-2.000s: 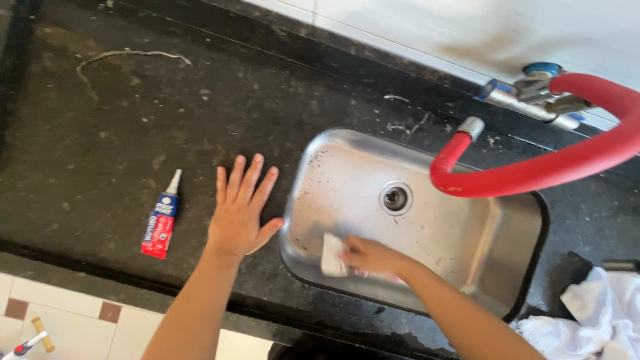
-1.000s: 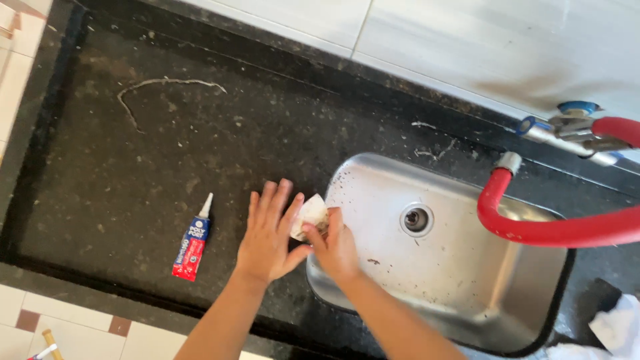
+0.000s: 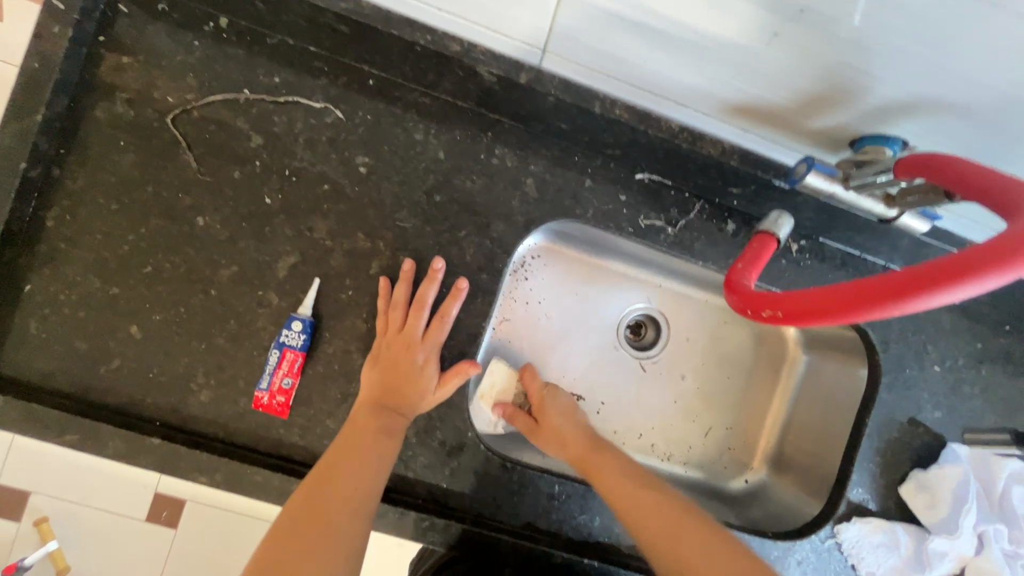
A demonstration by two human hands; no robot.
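My left hand [image 3: 412, 344] lies flat on the black granite countertop [image 3: 240, 224], fingers spread, just left of the sink. My right hand [image 3: 552, 412] pinches a folded white cloth or paper [image 3: 498, 386] against the left wall of the stainless steel sink [image 3: 704, 384]. Something grey-brown shows beside my fingers, partly hidden. Dark crumbs are scattered over the sink's left side and bottom, around the drain [image 3: 642, 331]. To the left of my left hand lies a blue and red sealant tube [image 3: 285, 360] with a white nozzle.
A red flexible faucet spout [image 3: 864, 300] arches over the sink's right side, from a chrome wall tap [image 3: 864, 196]. A white cloth [image 3: 952, 512] is bunched at the lower right. A thin grey strip [image 3: 248, 98] and small scraps [image 3: 672, 222] lie on the countertop.
A second ago both hands were together at the sink's left rim, around the white piece. Now they are apart: my right hand has moved into the sink with it, and the left rests on the countertop.
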